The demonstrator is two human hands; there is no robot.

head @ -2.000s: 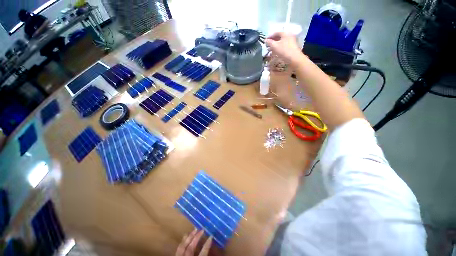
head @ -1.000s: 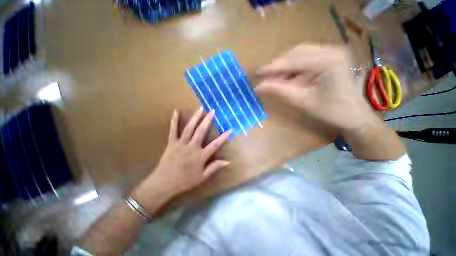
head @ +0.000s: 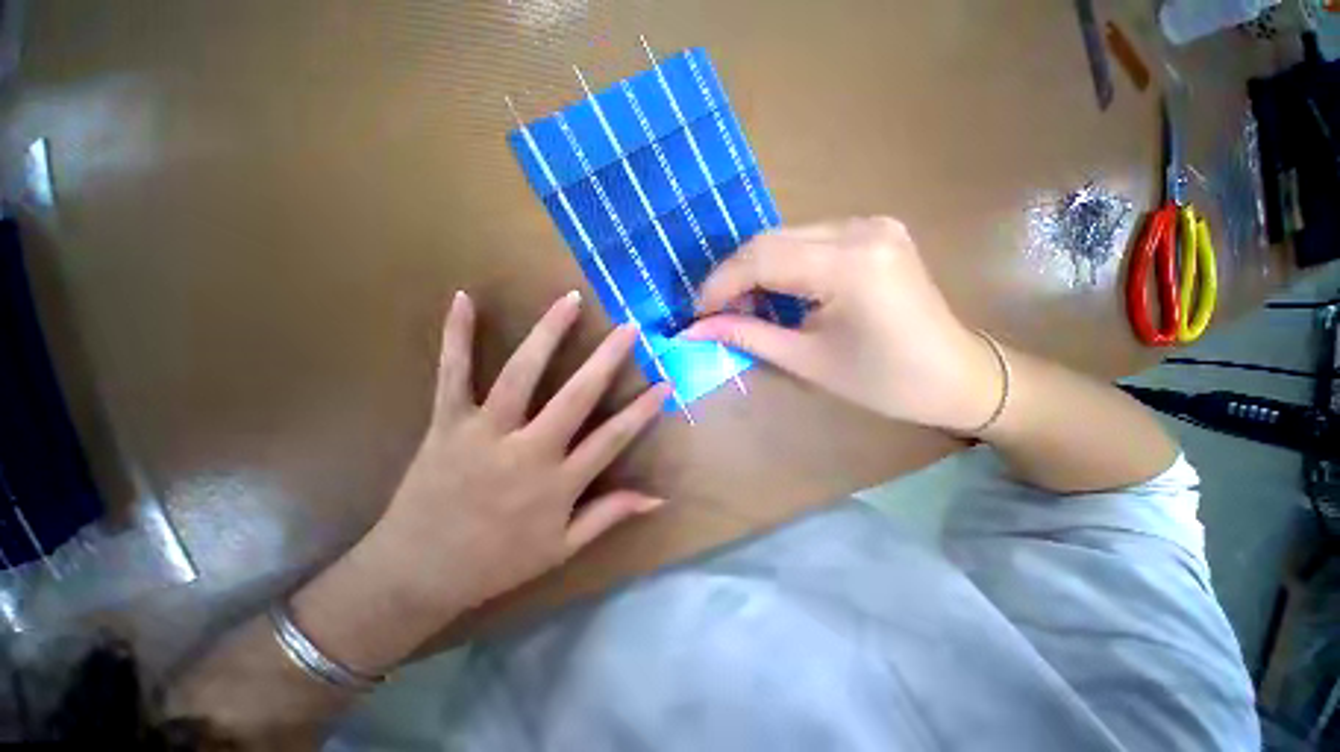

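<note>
A bright blue solar cell string (head: 632, 176) lies flat on the brown bench top, with broken white lines and silver ribbon ends past its upper and lower edges. My left hand (head: 507, 456) is flat with fingers spread, two fingertips at the string's lower left edge; it holds nothing. My right hand (head: 845, 316) is over the string's lower right part, thumb and forefinger tips close together on its surface. A dark patch of the string shows between them. Whether a thin piece is between the fingertips cannot be told.
Scissors (head: 1161, 272) with red and yellow loops lie at the right, beside a heap of short ribbon pieces (head: 1083, 231). A grey strip (head: 1093, 52), an orange-brown piece (head: 1129, 56) and a white bottle (head: 1202, 18) are at the top right. A dark stack (head: 41, 426) is at the left edge.
The view has shifted closer to the string. My right hand has moved from beside the string onto its lower part. My left hand stays at its lower left edge.
</note>
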